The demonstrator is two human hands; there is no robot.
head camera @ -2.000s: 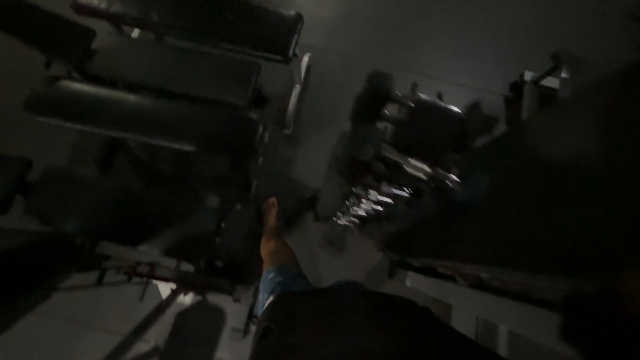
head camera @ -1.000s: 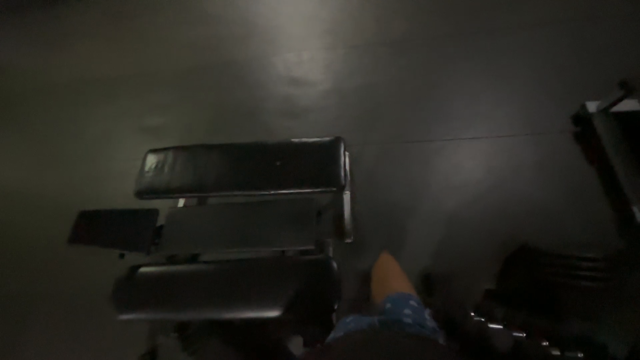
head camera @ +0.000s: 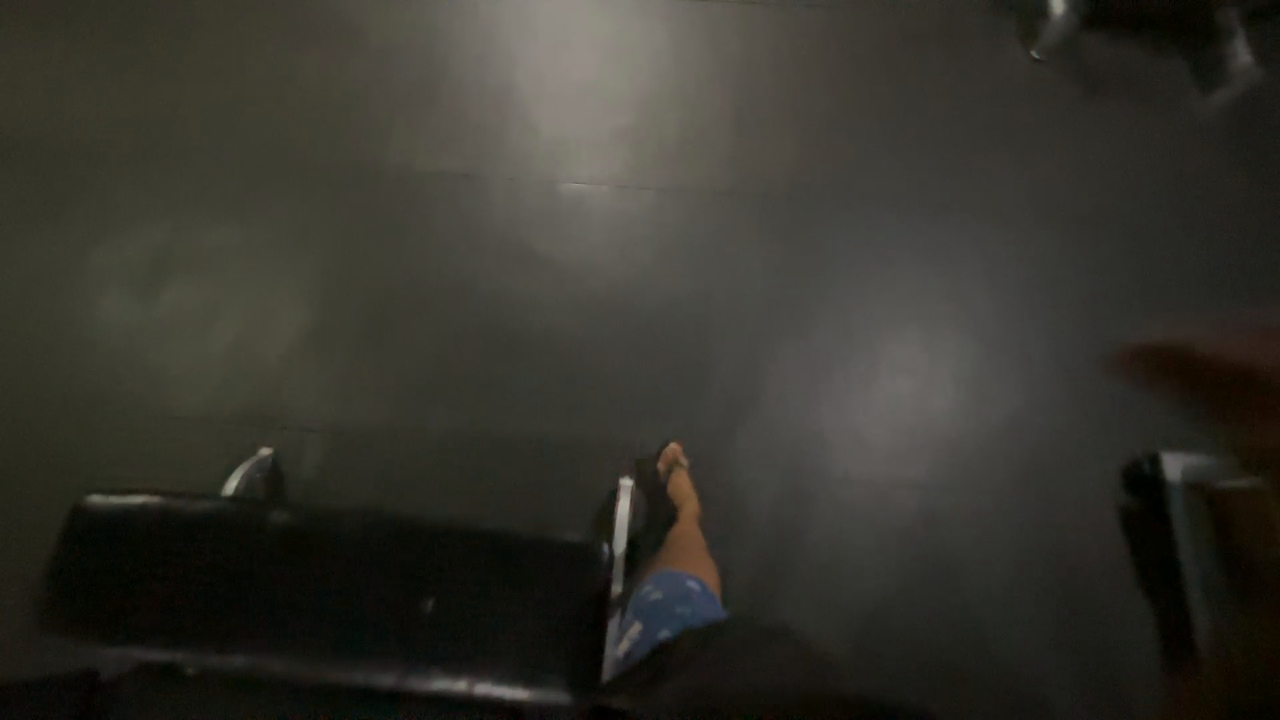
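A dark, blurred part of a hand, seemingly my right hand [head camera: 1205,370], shows at the right edge above a metal-framed object [head camera: 1185,520]. Its fingers are too blurred to read, and I see nothing in it. My left hand is out of the picture. Below the middle, my bare leg [head camera: 685,530] in blue patterned shorts [head camera: 665,610] reaches down to a foot in a sandal [head camera: 674,458], beside the metal leg of a black padded bench [head camera: 330,590].
Dark, smooth flooring [head camera: 600,330] with thin seams and soft light reflections spreads ahead. At the upper right corner stands a dark object with shiny metal parts [head camera: 1045,25]. The bench's second metal foot [head camera: 250,470] sticks out at the left.
The view has travelled forward past the benches; several pads showed earlier, now mainly one at the lower left. The blurred hand has come in at the right edge.
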